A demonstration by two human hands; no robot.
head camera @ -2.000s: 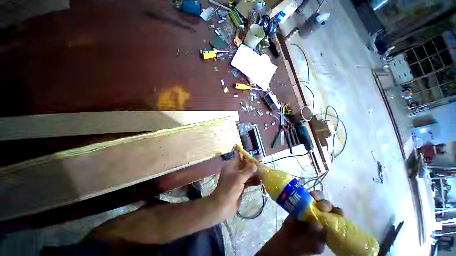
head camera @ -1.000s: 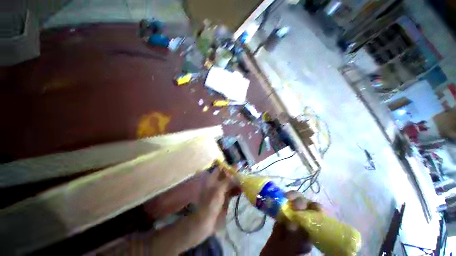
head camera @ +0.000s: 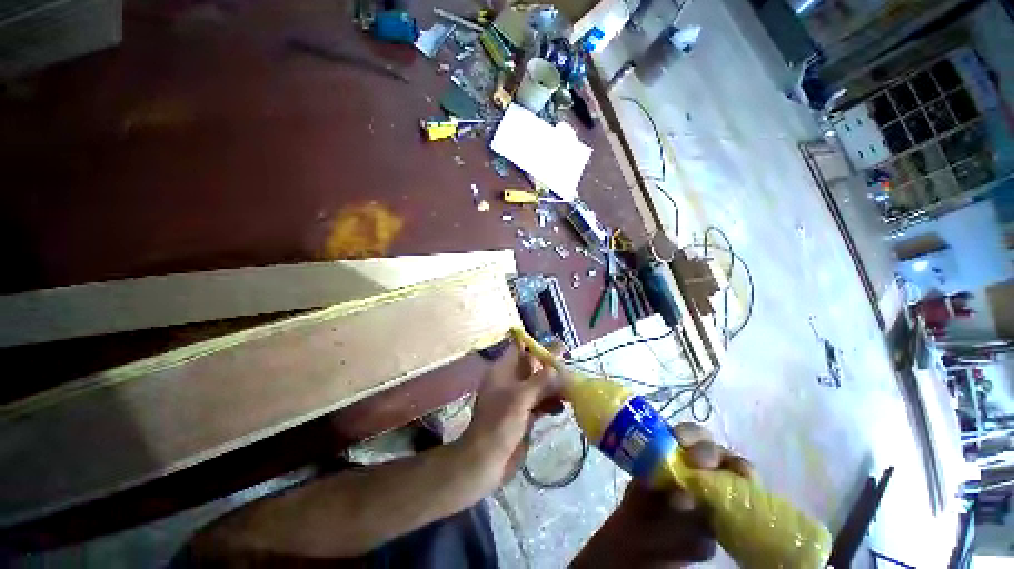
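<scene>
A squeeze bottle of yellow glue with a blue label (head camera: 636, 436) lies slantwise, its long nozzle pointing up-left. My right hand (head camera: 681, 495) is wrapped around the bottle's body. My left hand (head camera: 514, 402) grips the nozzle near its tip. The tip is at the near corner of the end of a long pale box-like board (head camera: 322, 353). A yellow line of glue runs along the board's far edge. A thin loose strip (head camera: 256, 287) lies beside that edge.
The dark red-brown table (head camera: 222, 145) has a yellow stain. A white sheet (head camera: 543, 150), yellow-handled screwdrivers (head camera: 441, 130), pliers (head camera: 606, 291), a cup (head camera: 538, 85) and silvery bits lie beyond the board's end. Cables (head camera: 712, 389) hang by the table edge above the concrete floor.
The view swung and came back close to its earlier framing. Both hands keep their hold on the bottle, and the nozzle tip stays at the board's end corner.
</scene>
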